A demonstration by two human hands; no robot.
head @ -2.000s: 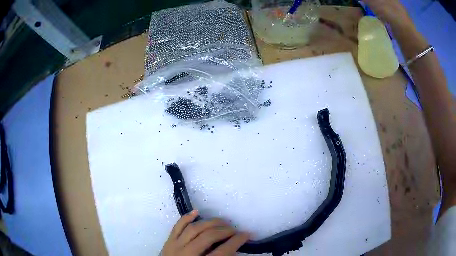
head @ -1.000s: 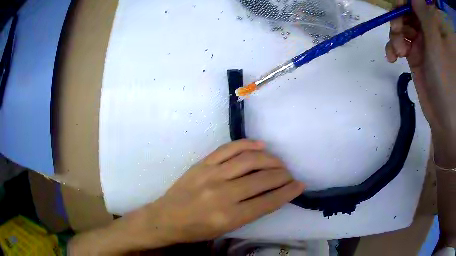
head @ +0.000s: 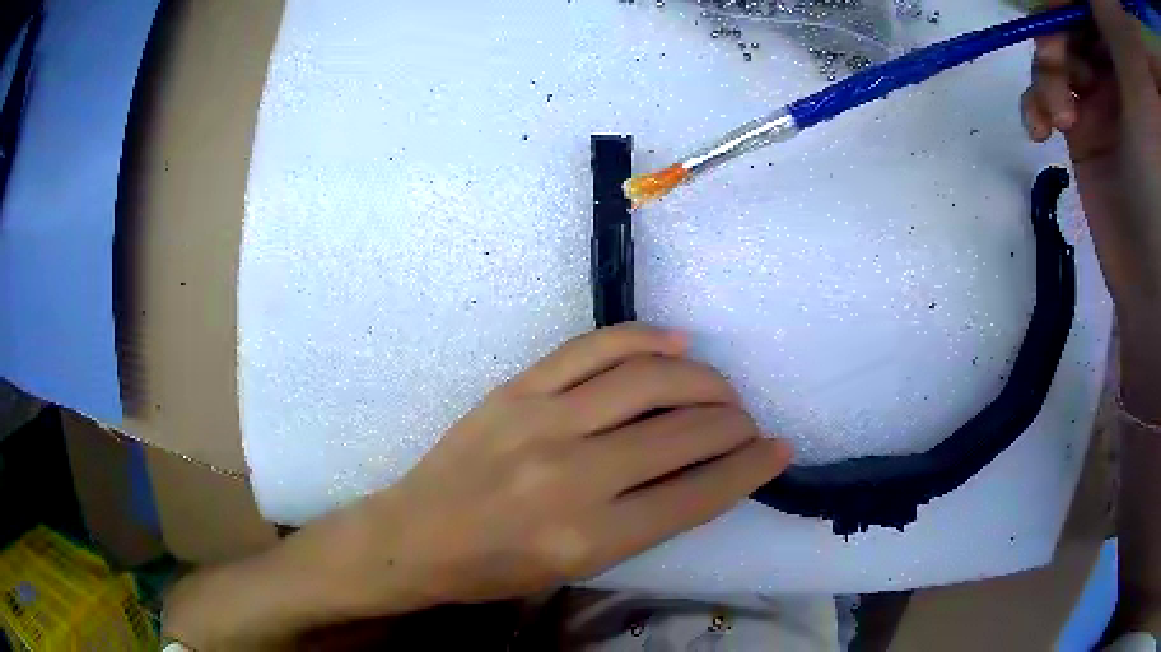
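Observation:
A black curved frame [head: 940,478] lies on a white foam sheet [head: 369,255]. My left hand [head: 573,471], at the lower middle, lies over the frame's left bend and holds it; that stretch is hidden under my fingers. My right hand [head: 1097,96], cut off by the right edge, holds a brush [head: 879,85] by its blue handle. The brush's orange bristles, with a pale tip, are at the right side of the frame's left end. The frame's right end curls near my right wrist.
Small dark balls [head: 834,51] lie by a clear plastic bag at the top edge. Blue sheets [head: 57,191] are at the left over brown board [head: 191,255]. A yellow crate [head: 70,592] is at the lower left. Pale cloth shows at the bottom edge.
My right hand has brought the brush from the cup area to the frame's left end. Since the last frame, the bristles have moved slightly up and right. My left hand still holds the frame.

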